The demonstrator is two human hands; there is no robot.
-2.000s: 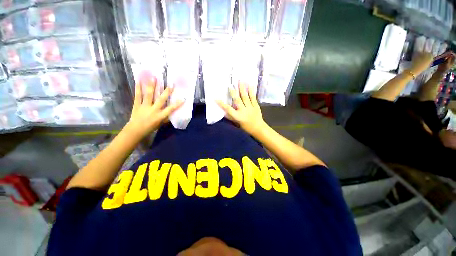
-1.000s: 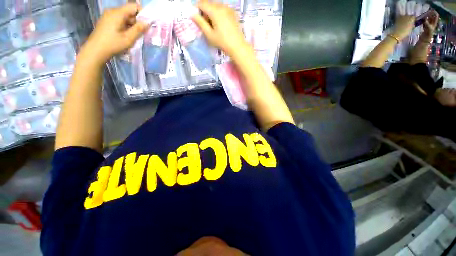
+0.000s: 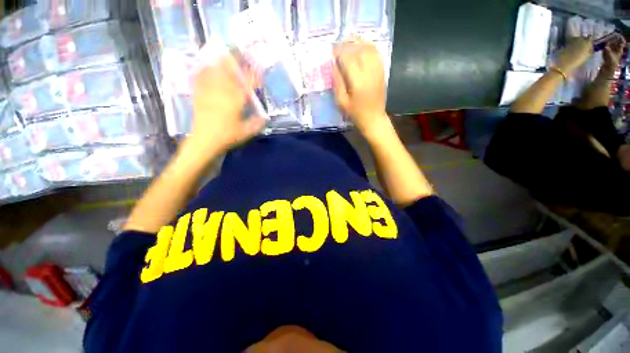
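Observation:
A clear blister tray (image 3: 328, 126) lies in front of me, with bagged flat parts, grey-blue and pink, in its pockets. One bagged part (image 3: 280, 81) lies tilted across the middle of the tray, its frosted sleeve pointing up and left. My left hand (image 3: 220, 100) is blurred over the tray's front left; its fingers are beside the bagged parts, and I cannot tell whether it grips one. My right hand (image 3: 359, 72) is over the front right pockets with bent fingers, touching or just above a pink sleeved part. Its grip is hidden.
Stacked filled trays (image 3: 83, 89) stand at the left. The dark-green bench (image 3: 449, 58) shows to the right, then white slips or pads (image 3: 530, 38). Another person's arm (image 3: 546, 86) reaches over parts at the far right. Red crates (image 3: 50, 284) are on the floor.
Both hands have come down from the frosted sleeve ends at the tray's upper middle, and my right hand has moved right. The pink sleeved part no longer hangs over the tray's front edge.

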